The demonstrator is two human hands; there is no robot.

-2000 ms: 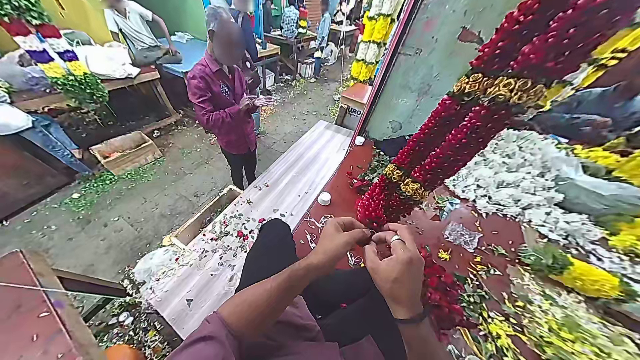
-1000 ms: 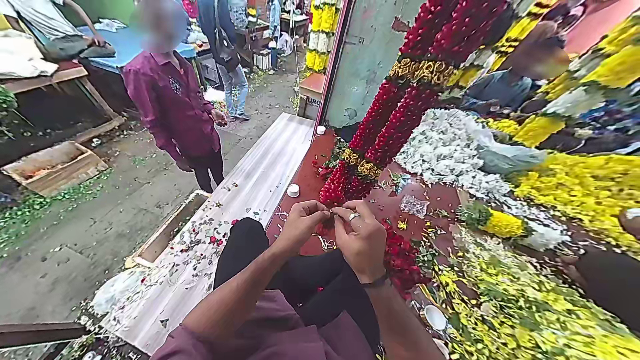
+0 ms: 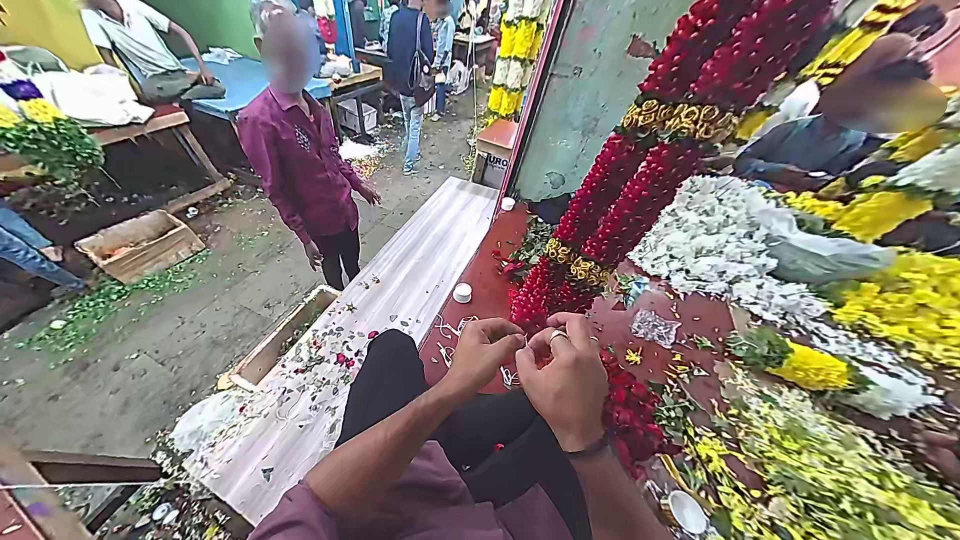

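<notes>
Fingertips of my left hand and my right hand meet over my lap, at the lower end of a hanging garland of red petals. The fingers look pinched around something small at the garland's end; what it is cannot be made out. Two bands of gold-coloured rosettes circle the garland. My right hand wears rings. White string lies on the red tabletop beside my left hand. Loose red petals are heaped right of my right wrist.
A white plank with scattered petals runs along the left. A person in a maroon shirt stands beyond it. White flowers, yellow flowers and a clear plastic wrapper lie to the right. A white spool stands ahead.
The person in the maroon shirt has lowered their hands, which were together in front of the chest two seconds ago. My hands stay close together at the garland's end.
</notes>
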